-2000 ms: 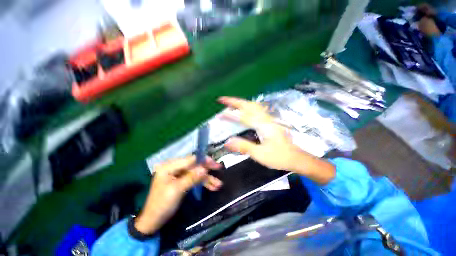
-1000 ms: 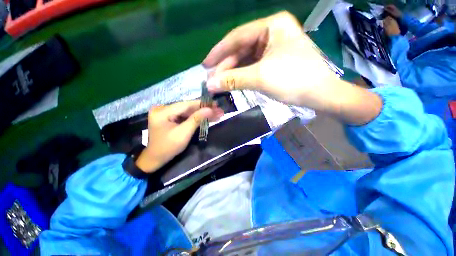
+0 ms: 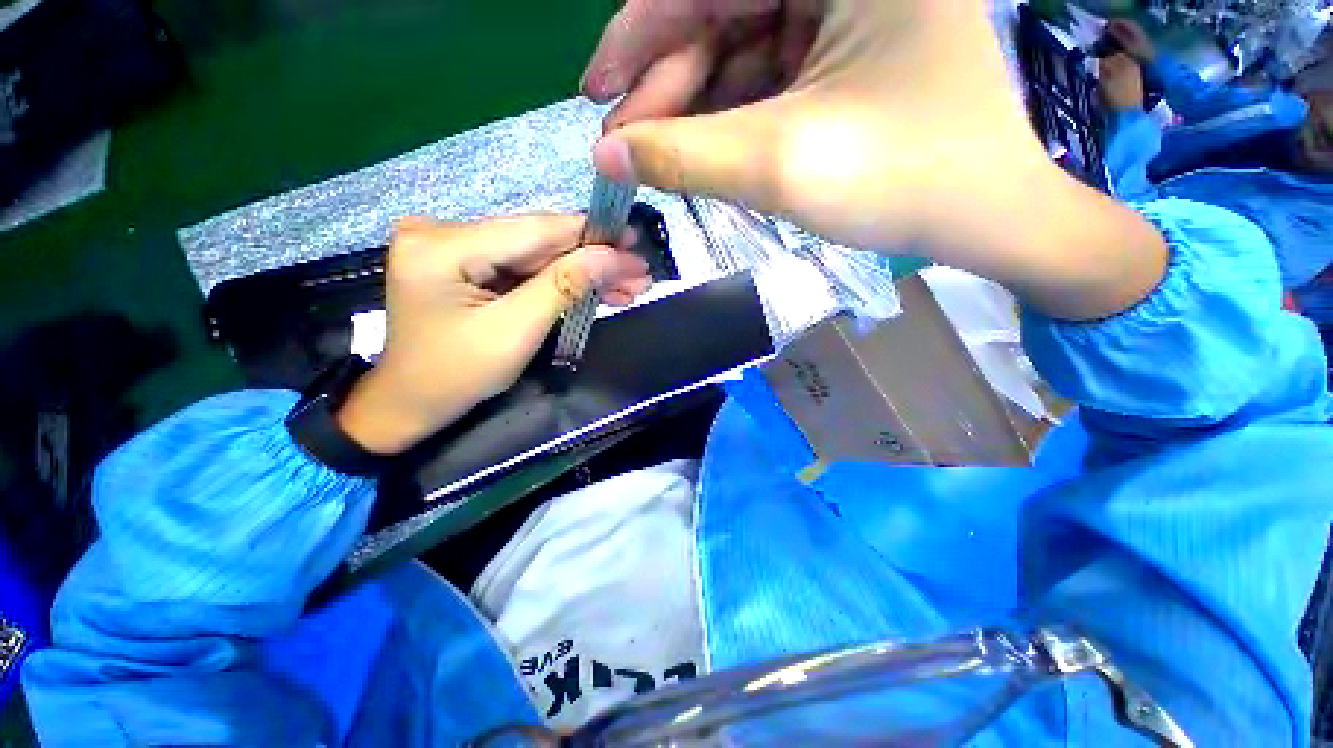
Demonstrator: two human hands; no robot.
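My left hand (image 3: 490,314) grips a small bundle of thin metal strips (image 3: 579,319) between thumb and fingers. My right hand (image 3: 833,139) is above it, with thumb and fingertips pinching the upper end of the same strips. The strips stand steeply, their lower end over a flat black sheet with a white edge (image 3: 665,355). A black plastic housing (image 3: 278,310) lies behind that sheet, partly hidden by my left hand. A silvery foam sheet (image 3: 314,219) lies under the housing.
A clear bag with strips (image 3: 819,271) lies right of the housing. A brown cardboard box (image 3: 914,383) is at the right. Another black housing (image 3: 73,73) is at the far left. A blue bin edge (image 3: 18,621) shows lower left. Another person's arm (image 3: 1148,110) is at upper right.
My right hand and the strips have moved up in the picture. The view has shifted, so the bench things sit further left and the orange-red tray is out of view.
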